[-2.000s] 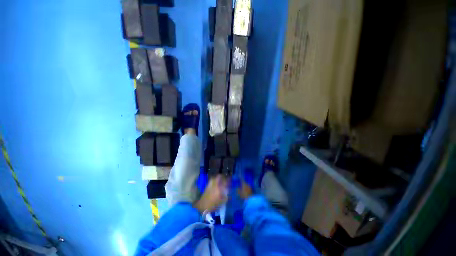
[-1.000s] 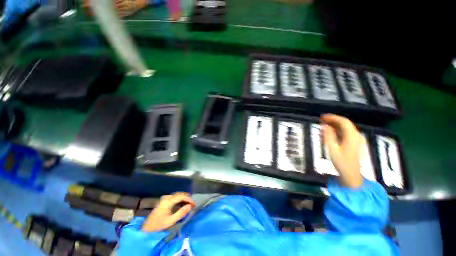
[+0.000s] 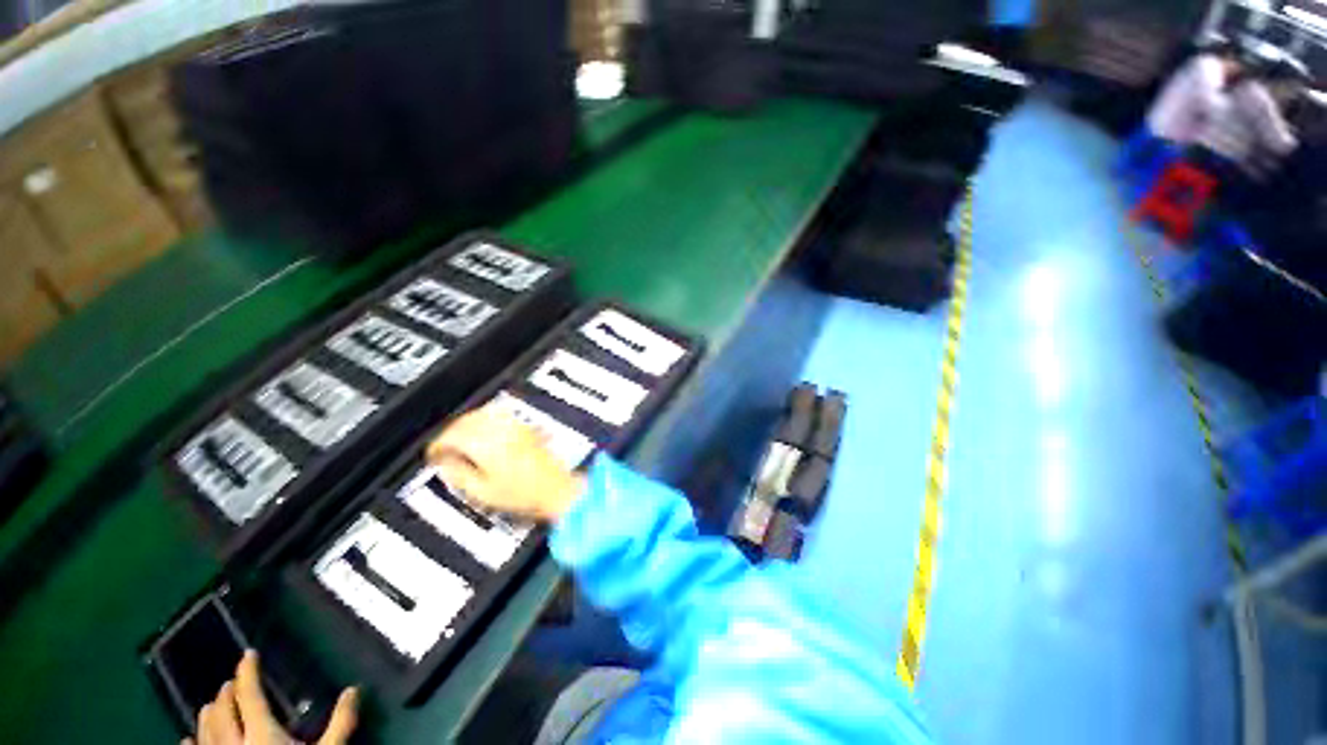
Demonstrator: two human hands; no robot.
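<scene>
Two black foam trays lie on the green bench, each with a row of several white-silver backed parts with dark slots: the far tray (image 3: 416, 400) and the near tray (image 3: 422, 675). My right hand (image 3: 502, 463) is over the middle of the near tray, fingers down at its parts; whether it grips one is hidden. A black nest fixture (image 3: 200, 665) with a dark recess lies at the lower left, close to the near tray. My left hand (image 3: 269, 716) is at the fixture's near end, fingers spread, partly cut off by the bottom edge.
Large black stacks (image 3: 379, 124) stand behind the trays, with cartons (image 3: 102, 189) at the left. Dark bars (image 3: 793, 466) lie on the blue floor beside the bench. Black stacks (image 3: 888, 233) stand beyond. A person (image 3: 1215, 109) is near a red stool (image 3: 1176, 197).
The view has turned from the floor to the bench, then right along it. My right hand stays over the near tray. My left hand has moved from the bench's front edge to the black fixture.
</scene>
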